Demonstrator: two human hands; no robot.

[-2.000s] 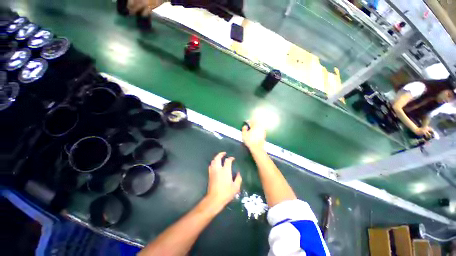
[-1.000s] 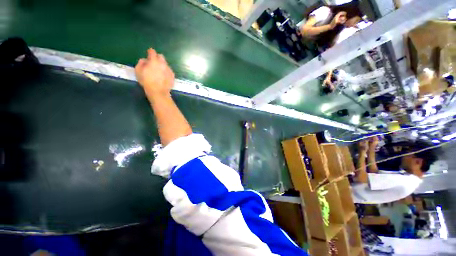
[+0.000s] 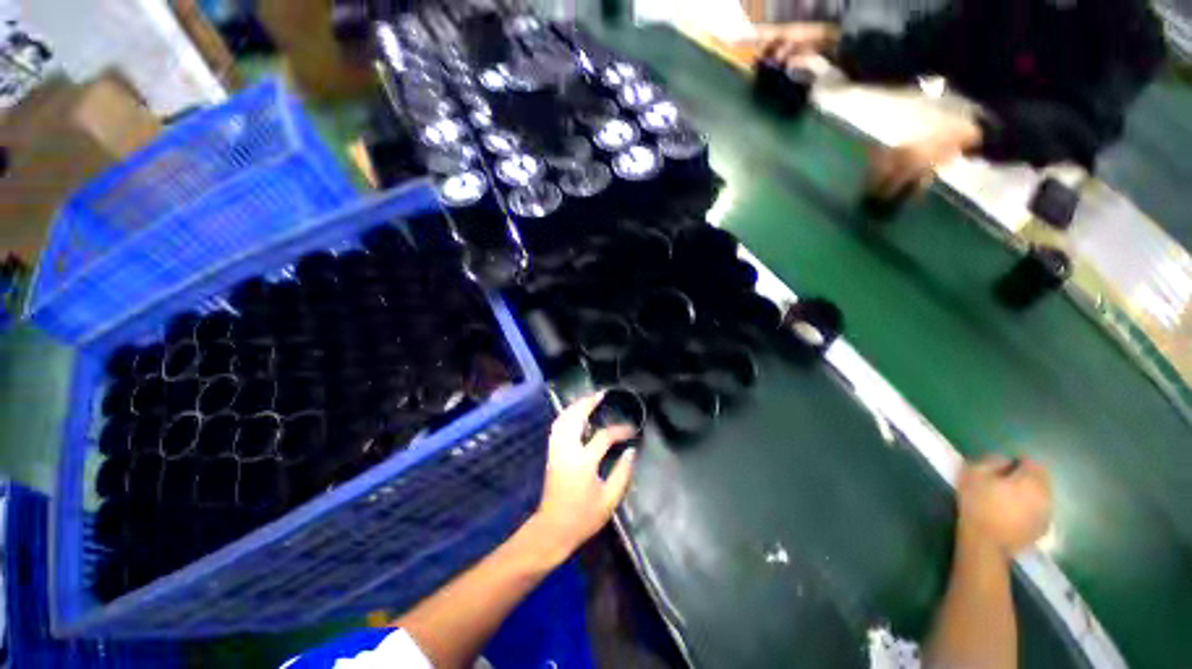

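Observation:
My left hand [image 3: 582, 473] grips a black cylindrical housing [image 3: 617, 416] at the bench's near edge, with thumb and fingers around its side. More open black housings [image 3: 664, 314] cluster just beyond it. Silver-faced round parts [image 3: 637, 162] stand in rows behind them. A blue crate [image 3: 431, 486] full of black cylinders lies left of my left hand. My right hand [image 3: 1004, 507] is at the pale bench-belt edge, fingers curled. A small dark spot shows at its fingers; I cannot tell whether it holds anything.
One housing [image 3: 813, 322] stands by the pale edge. Across the green belt [image 3: 902, 281], another person's hands [image 3: 926, 160] are near dark parts, and a black cylinder [image 3: 1033, 277] stands by the far edge. Another blue crate [image 3: 196, 196] is behind the full one.
The view has swung left, bringing the crates and housings into view. My left hand, empty two seconds ago and out of view one second ago, now grips a housing. My right hand remains by the pale edge.

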